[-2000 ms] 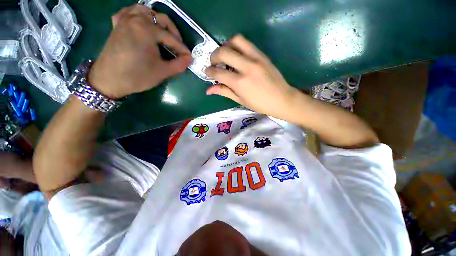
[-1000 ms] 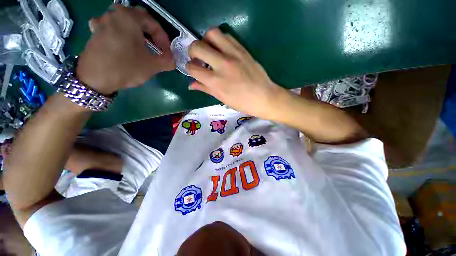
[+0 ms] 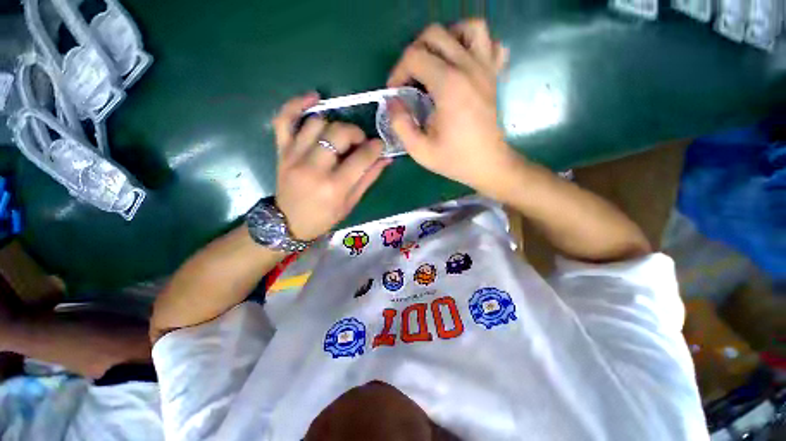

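A white plastic frame (image 3: 355, 100) is held level above the green bench between both hands. Its open loop points left and its cloudy rounded end (image 3: 418, 105) is on the right. My left hand (image 3: 323, 172), with a ring and a metal watch, grips the loop end and lower rim with its fingertips. My right hand (image 3: 461, 116) holds the rounded end, thumb on its face and fingers behind the upper edge. Fingers hide part of the rim. No small part can be made out in either hand.
Loose overlapping white frames (image 3: 90, 77) lie on the green bench (image 3: 224, 52) at the left. More frames (image 3: 732, 17) stand in a row at the top right edge. Blue pieces (image 3: 7, 211) are at the far left. Another person's arm (image 3: 77, 340) shows at lower left.
The frame has turned from slanting to nearly level and is now wholly in view. My left hand has moved right and down to the loop end. My right hand has moved up and right.
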